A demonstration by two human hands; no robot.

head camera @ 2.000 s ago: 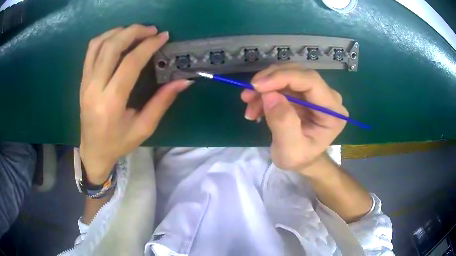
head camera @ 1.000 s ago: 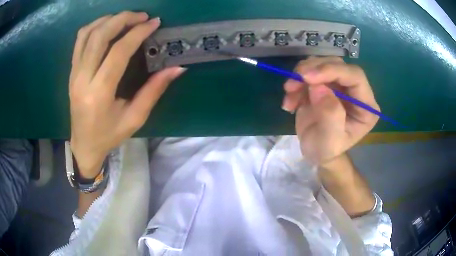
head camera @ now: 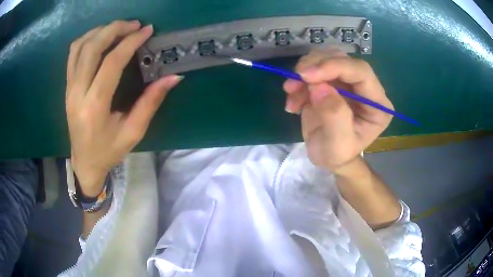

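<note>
A grey-brown metal block (head camera: 227, 42) lies on the green bench top, with several dark inserts in a row. A round end hole (head camera: 146, 60) shows at its left end. My left hand (head camera: 111, 100) grips the block's left end, fingertips at the far edge and thumb at the near edge. My right hand (head camera: 340, 105) holds a thin brush (head camera: 275, 70) with a blue handle and silver ferrule. Its dark tip is at the block's near side, just below the second insert (head camera: 206, 47) from the left. Whether the tip touches is unclear.
The green bench top (head camera: 232, 113) ends at a front edge near my body. A white strip (head camera: 465, 21) runs at the upper right. A grey floor (head camera: 427, 167) with yellow lines lies below. A dark sleeve or garment (head camera: 19, 205) is at the lower left.
The white disc at the top right has left view. The block and my left hand appear further left. The brush tip has moved from near the first insert to below the second.
</note>
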